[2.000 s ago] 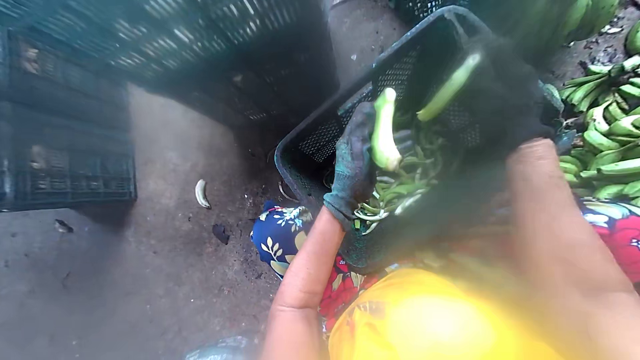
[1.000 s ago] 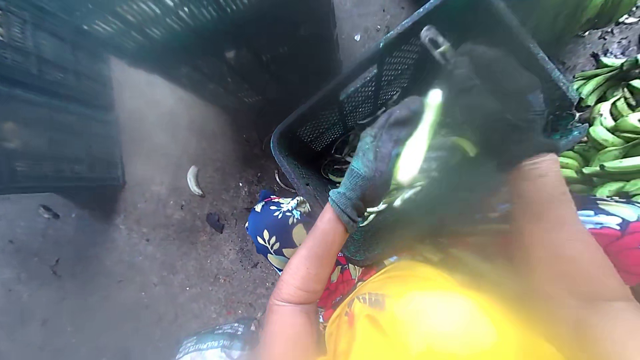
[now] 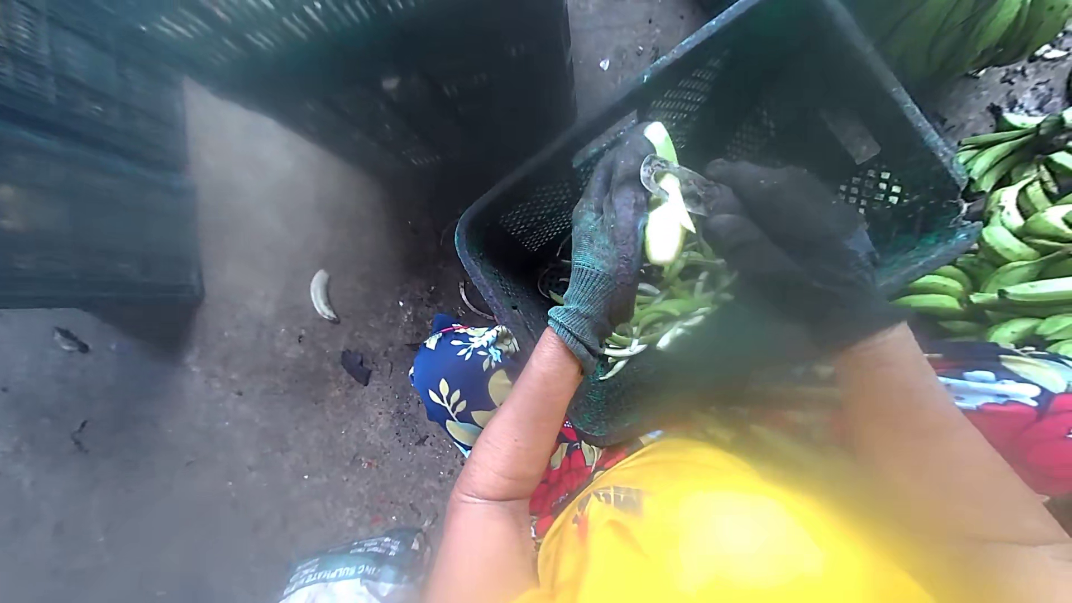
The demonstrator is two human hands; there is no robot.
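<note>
My left hand [image 3: 610, 222], in a dark green knit glove, grips a partly peeled green banana or plantain [image 3: 666, 230] above a dark green plastic crate [image 3: 536, 180]. In my right hand [image 3: 779, 239], gloved and blurred, is a peeler-like tool [image 3: 680, 180] with a looped metal end, which lies against the upper part of the fruit. A strip of peel stands away from the pale flesh beside it. Long green and white peel strips [image 3: 662, 314] lie inside the crate under both hands. The right fingertips are partly hidden by haze.
Unpeeled green bananas or plantains [image 3: 1017, 268] lie in a heap at the right, with a larger bunch [image 3: 963, 33] at the top right. More dark crates [image 3: 92, 184] stand at the left and top. A pale curved piece [image 3: 322, 296] and a printed plastic bag [image 3: 360, 569] lie on the floor.
Two seconds ago the tool side was apart from the fruit; now the metal loop is against it. The fruit shows a loose peel strip now.
</note>
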